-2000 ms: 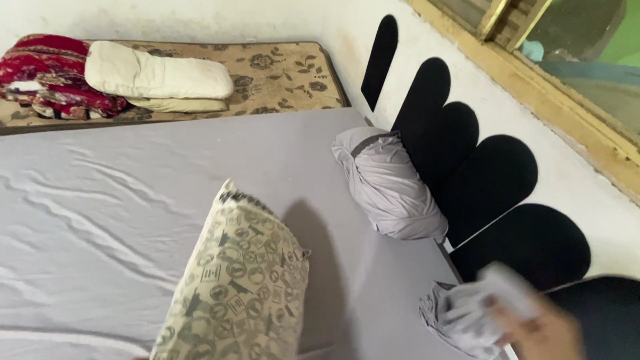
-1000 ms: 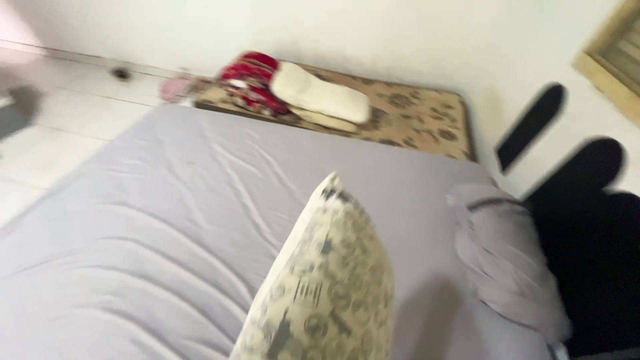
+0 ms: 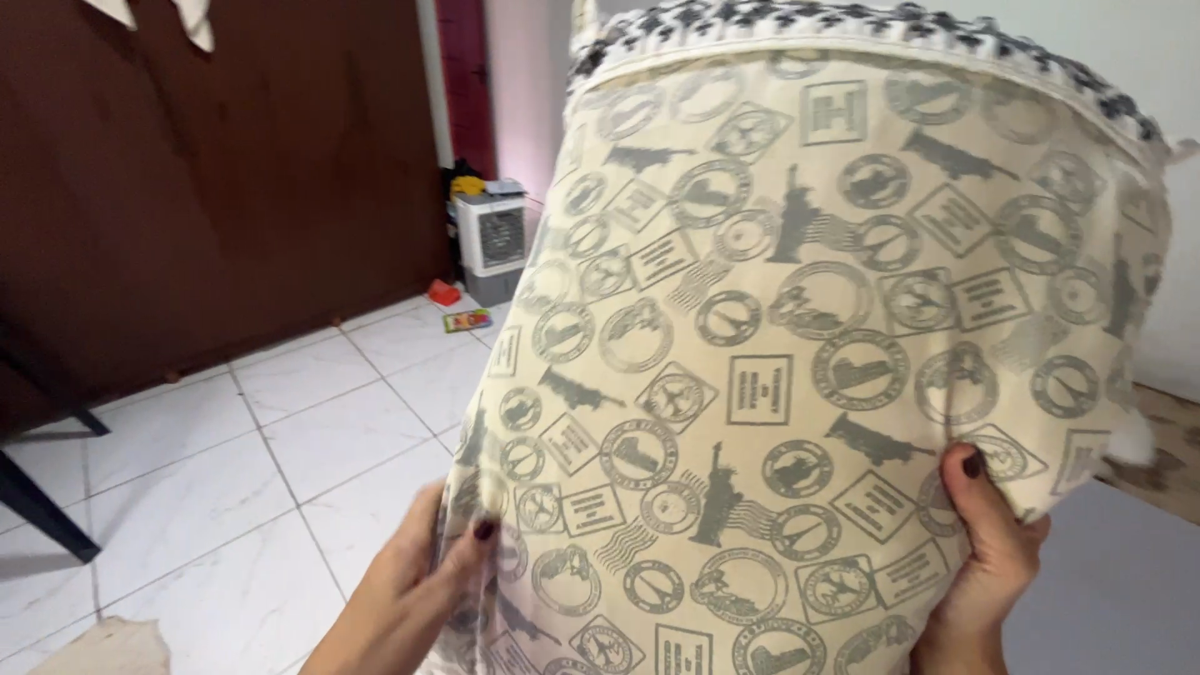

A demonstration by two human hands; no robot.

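Note:
A cream pillow (image 3: 759, 319) with a grey travel-stamp print fills the middle and right of the head view, its black-and-white lace-like edge uppermost. My left hand (image 3: 422, 581) grips its lower left side, thumb on the printed front. On the lower right side, my right hand (image 3: 984, 553) holds the fabric with the thumb in front and the other fingers mostly hidden behind. Part of the grey bed sheet (image 3: 1106, 581) shows beyond my right hand.
A dark brown panel (image 3: 216, 187) stands at the left above a white tiled floor (image 3: 234, 478). An air cooler (image 3: 493, 234) is by the far doorway, with a red object (image 3: 443, 292) near it. Black furniture legs (image 3: 42, 506) are at the left edge. A patterned mattress (image 3: 1167, 441) shows at the right.
The view has swung far from the bed toward the floor and brown panel. The pillow is now raised and fills much more of the view, with both hands on it.

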